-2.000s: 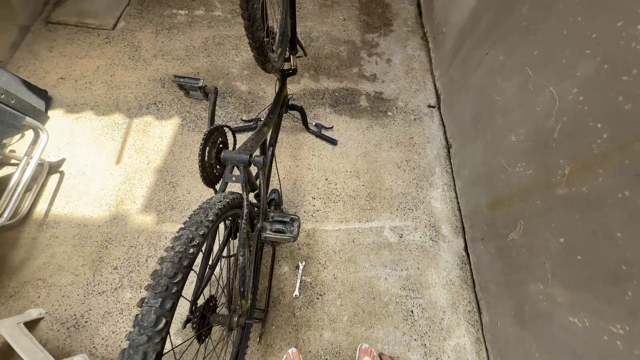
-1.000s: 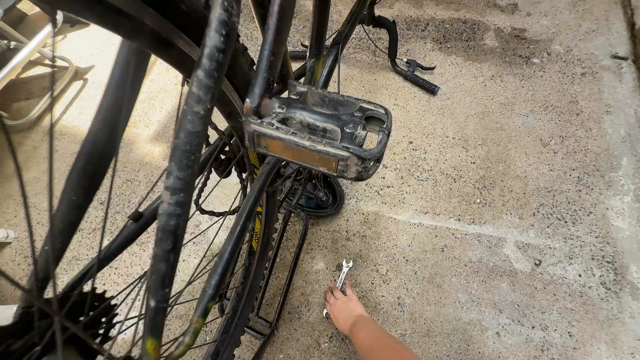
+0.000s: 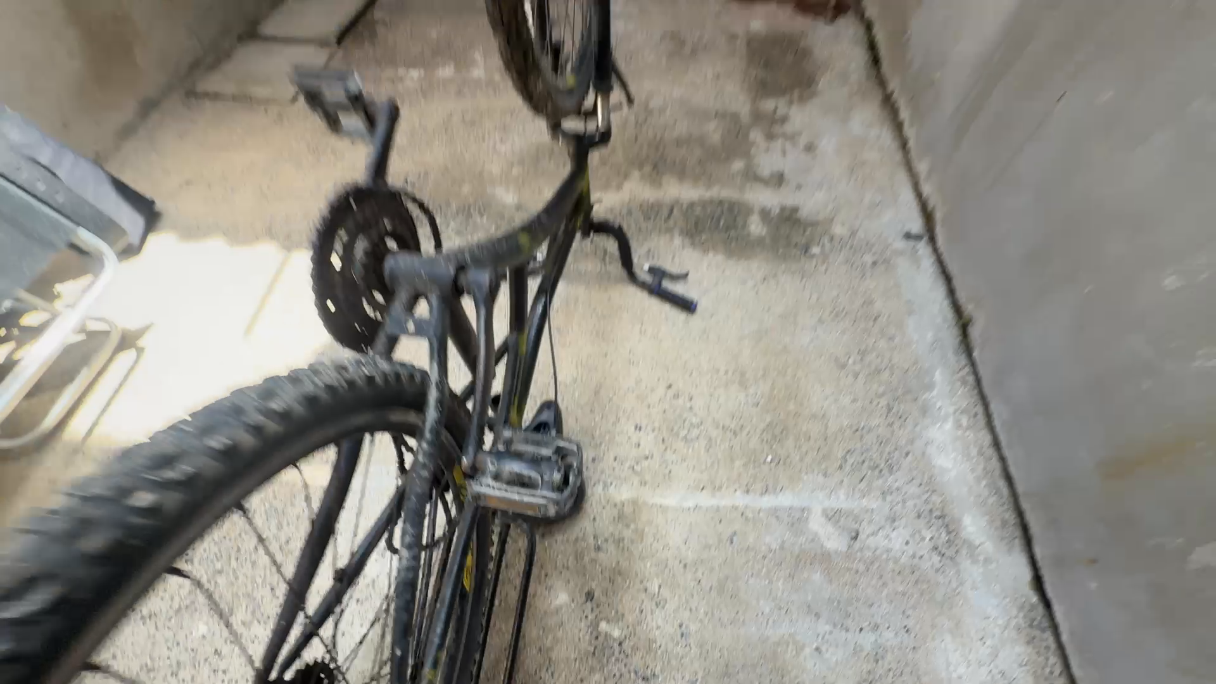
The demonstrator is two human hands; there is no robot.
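Neither of my hands is in view. A black bicycle stands upside down on the concrete floor, its frame (image 3: pixel 513 249) running away from me. The rear wheel's knobby tire (image 3: pixel 218 456) fills the lower left, and the front wheel (image 3: pixel 560 57) is at the top. One pedal (image 3: pixel 527 475) lies low on the right side of the frame; the other pedal (image 3: pixel 332 100) sticks up at the left on its crank arm. The toothed chainring (image 3: pixel 361 266) sits beside the bottom bracket. A handlebar grip (image 3: pixel 673 296) with a brake lever rests near the floor. No wrench shows.
A folding chair with a metal tube frame (image 3: pixel 57 332) stands at the left, by a sunlit patch of floor. A grey wall (image 3: pixel 1092 285) rises along the right side. Another wall (image 3: pixel 123 57) is at the upper left.
A hand was on the wrench on the floor a second ago; both are now out of view. The view has risen and pulled back from the pedal.
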